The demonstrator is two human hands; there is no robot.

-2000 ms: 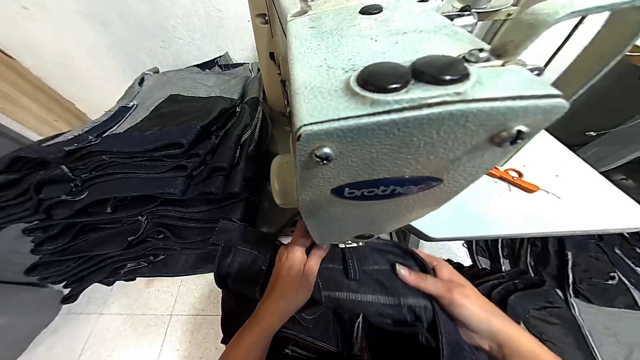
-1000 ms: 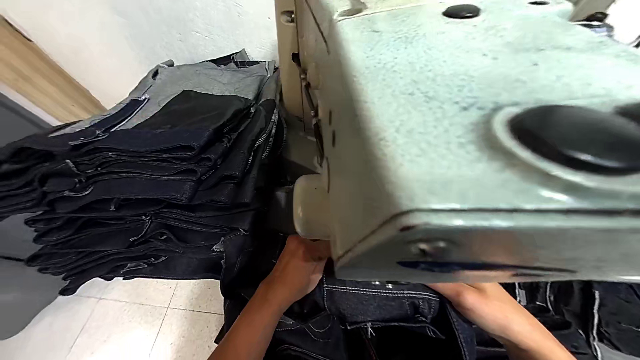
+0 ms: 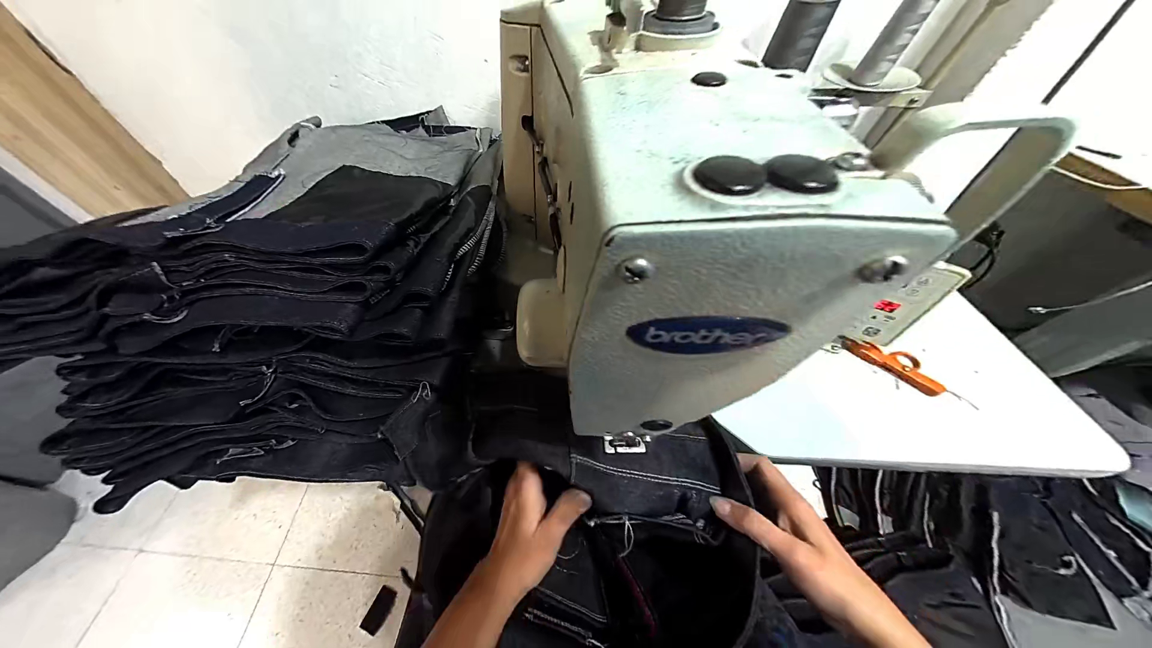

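A Brother industrial sewing machine [image 3: 720, 270] stands over a pair of dark denim trousers [image 3: 643, 490]. The waistband lies beneath the machine head, just in front of the metal presser plate [image 3: 625, 443]. My left hand [image 3: 531, 522] grips the waistband at its left part, thumb on top and the other fingers partly hidden in the cloth. Around the right edge of the same garment closes my right hand [image 3: 792, 531], its thumb on the band and its fingers behind. White stitching and loose threads show on the denim between both hands.
Stacked dark denim garments [image 3: 270, 306] fill the left side. Orange thread snips [image 3: 893, 364] lie on the white table [image 3: 972, 405] beside a control panel [image 3: 909, 306]. More denim pieces [image 3: 1017, 549] are piled at lower right. A dark scrap [image 3: 378, 609] lies on the tiled floor.
The view leaned in close to the machine head one second ago and has drawn back since. Both hands remain on the denim, with more of the garment's open waist showing now.
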